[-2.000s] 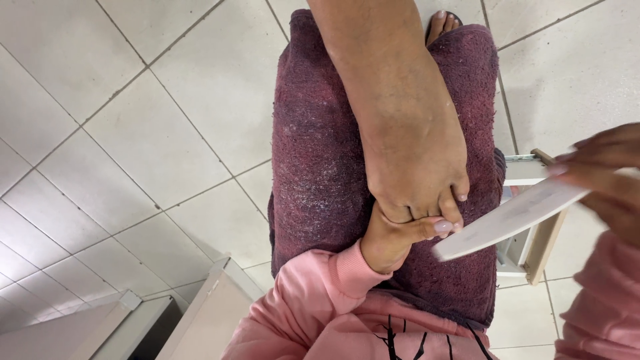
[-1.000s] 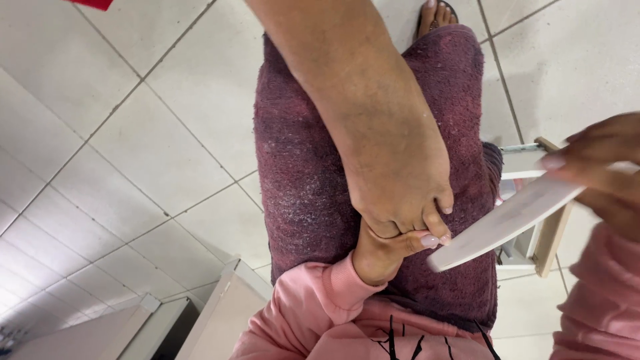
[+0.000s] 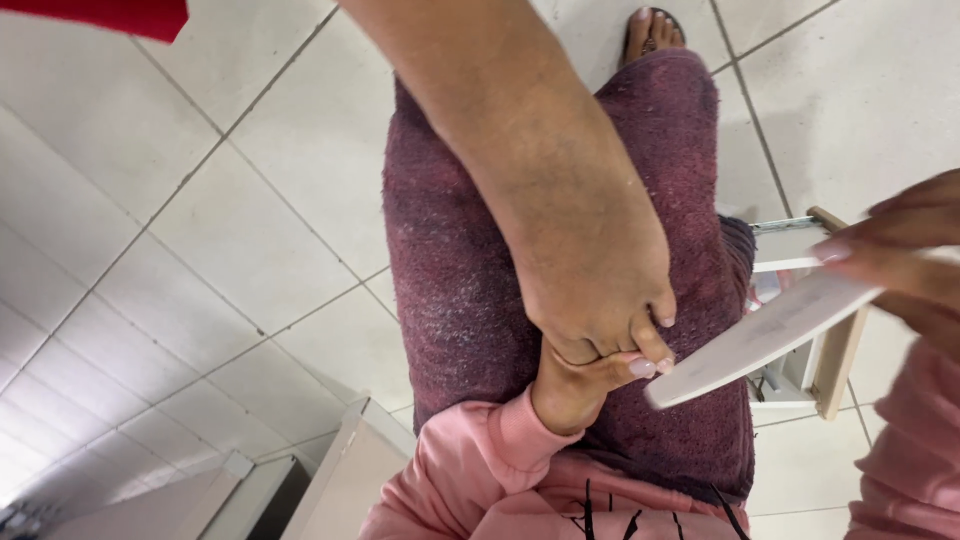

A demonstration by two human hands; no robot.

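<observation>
Another person's bare foot [image 3: 592, 247] lies over a purple towel [image 3: 465, 315] spread across my lap. My left hand [image 3: 581, 379] holds its toes from below, with the thumb against one of the small toes; the rest of its fingers are hidden under the foot. At the right, my right hand [image 3: 900, 255] grips a white curved nail file [image 3: 765, 337] by one end. The file's free end is beside the held toe and my left thumb; whether it touches the nail I cannot tell.
An open drawer [image 3: 836, 360] with small items inside stands right of the towel. Pale cabinets [image 3: 352, 472] are at lower left. A sandalled foot [image 3: 654, 34] rests on the tiled floor [image 3: 300, 202] beyond the towel. Something red [image 3: 112, 15] shows at top left.
The red thing has come into view at the top left. Both hands keep their holds on the toes and the file. The view has shifted slightly.
</observation>
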